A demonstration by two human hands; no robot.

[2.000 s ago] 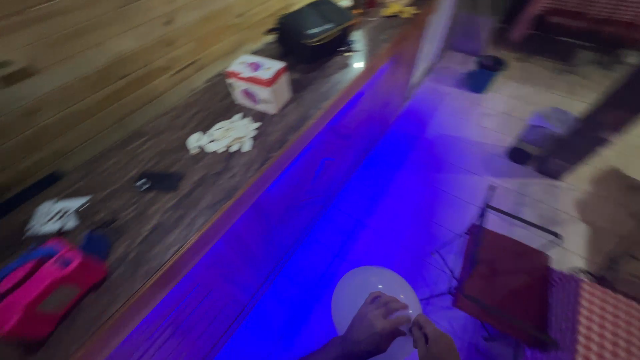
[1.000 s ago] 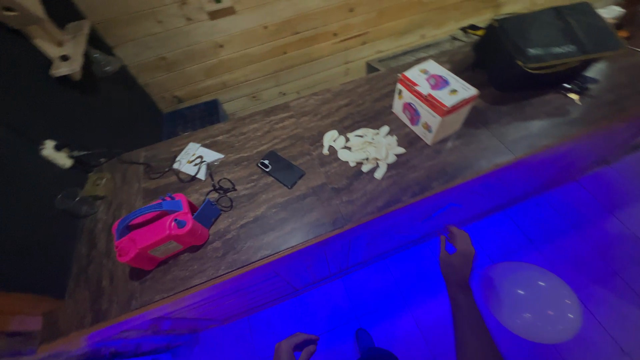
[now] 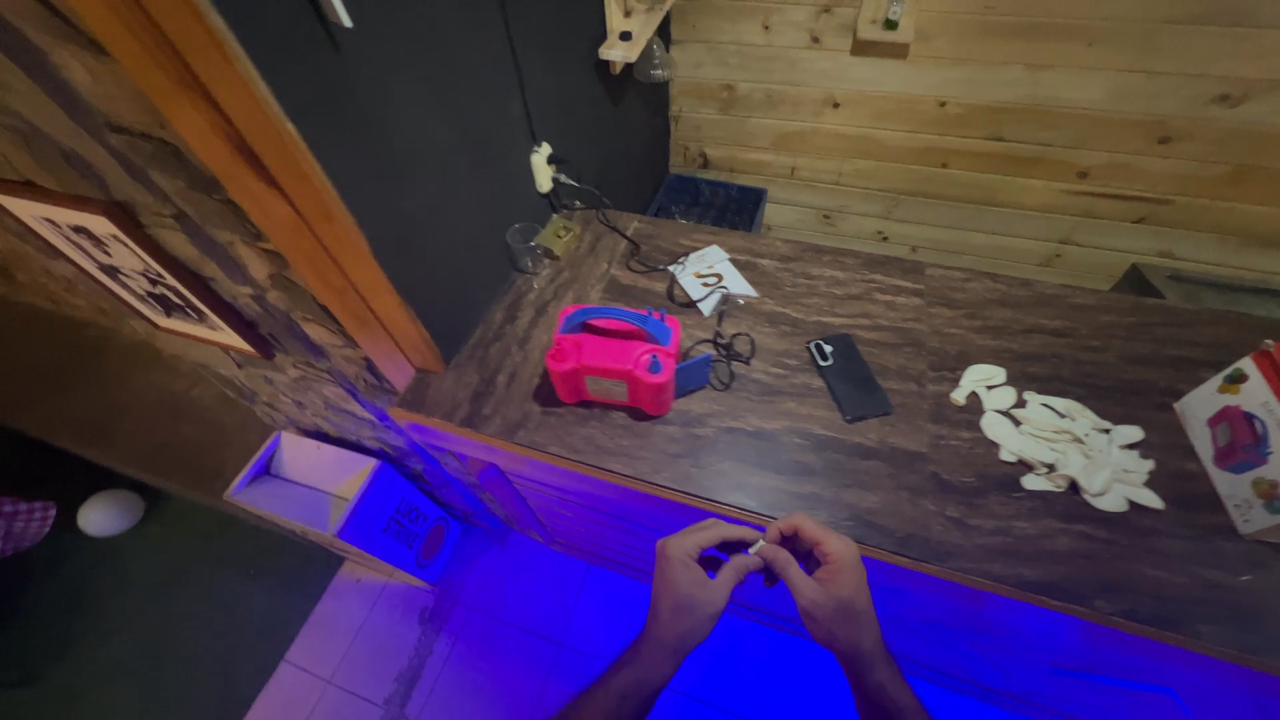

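Observation:
My left hand (image 3: pixel 700 575) and my right hand (image 3: pixel 820 580) meet fingertip to fingertip just in front of the bar counter's edge. Pinched between them is a small white piece (image 3: pixel 757 547), too small to tell exactly what it is. On the counter (image 3: pixel 700 450), beyond my hands and to the left, stands a pink electric balloon pump (image 3: pixel 612 362) with a blue handle. A black smartphone (image 3: pixel 848 378) lies right of the pump. Farther right is a loose pile of uninflated white balloons (image 3: pixel 1070 445), beside a printed cardboard box (image 3: pixel 1235 440) cut off by the frame.
Black cables (image 3: pixel 735 350) and a white paper (image 3: pixel 712 280) lie behind the pump. A drinking glass (image 3: pixel 526 248) stands at the counter's far left corner, and a blue crate (image 3: pixel 708 203) sits behind. A box-shaped stand (image 3: pixel 350 505) is on the floor at left, near a white balloon (image 3: pixel 111 513).
My hands, apart a second ago, have come together with a small white piece between them. The inflated balloon beside my right hand is out of view there. The view has swung left.

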